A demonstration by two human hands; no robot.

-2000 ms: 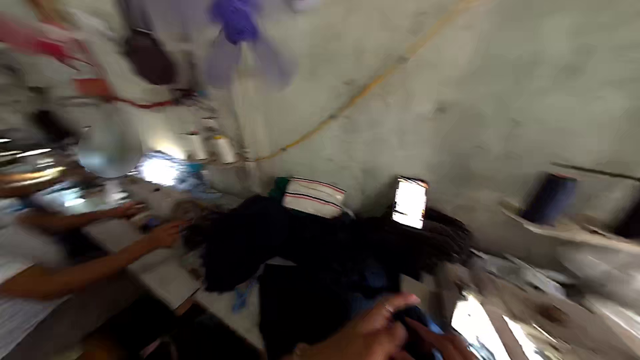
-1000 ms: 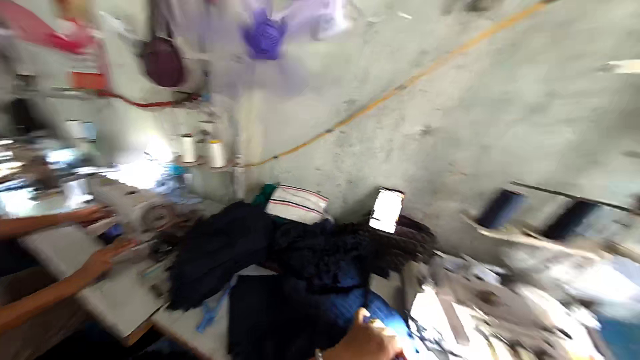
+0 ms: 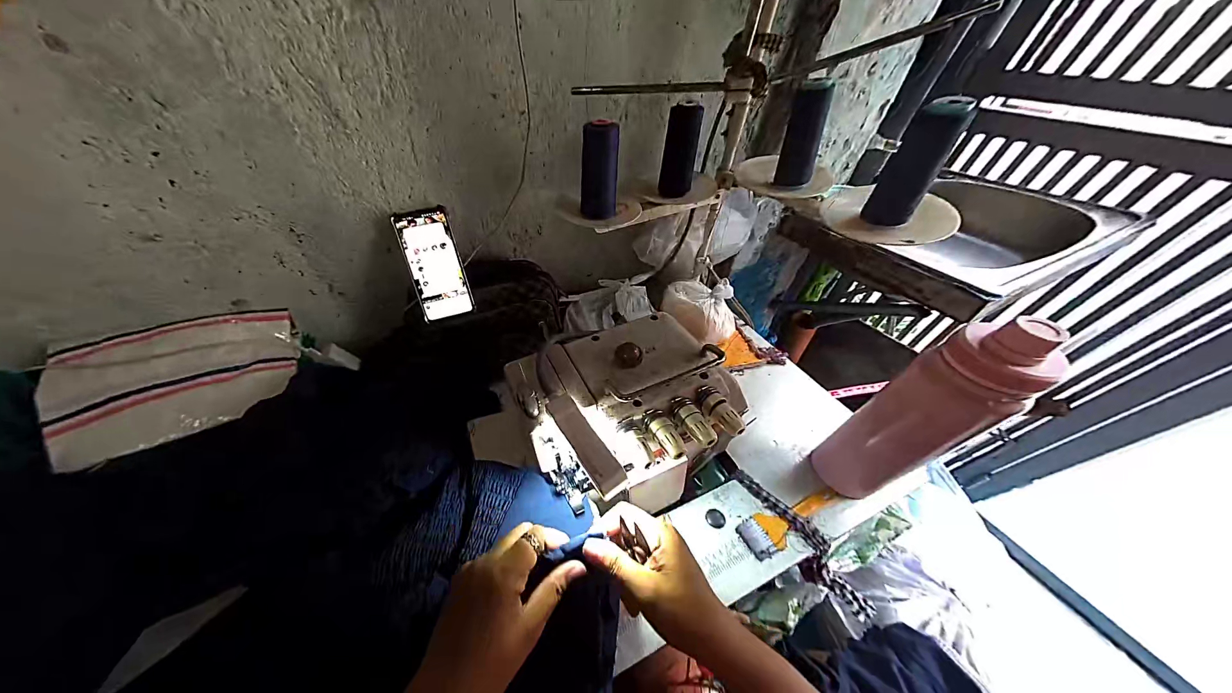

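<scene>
Dark blue fabric [image 3: 481, 510], partly gathered, lies left of and in front of an overlock sewing machine [image 3: 626, 385] whose lamp lights the presser foot. My left hand [image 3: 505, 597] pinches an edge of the fabric between thumb and fingers, just in front of the foot. Close beside it, my right hand [image 3: 654, 568] pinches the same edge. Small dark thread snips [image 3: 633, 541] also sit in the fingers of my right hand. Part of the held edge is hidden by the fingers.
A pink bottle [image 3: 934, 414] stands on the table at the right. Behind the machine, a stand holds several dark thread cones [image 3: 599, 173] near a metal sink [image 3: 1011, 231]. A lit phone [image 3: 433, 265] leans at the wall. Striped cloth [image 3: 173, 380] lies at the left.
The view has swung far to the right, bringing the bottle and sink into sight. My hands are now together at the fabric edge by the machine.
</scene>
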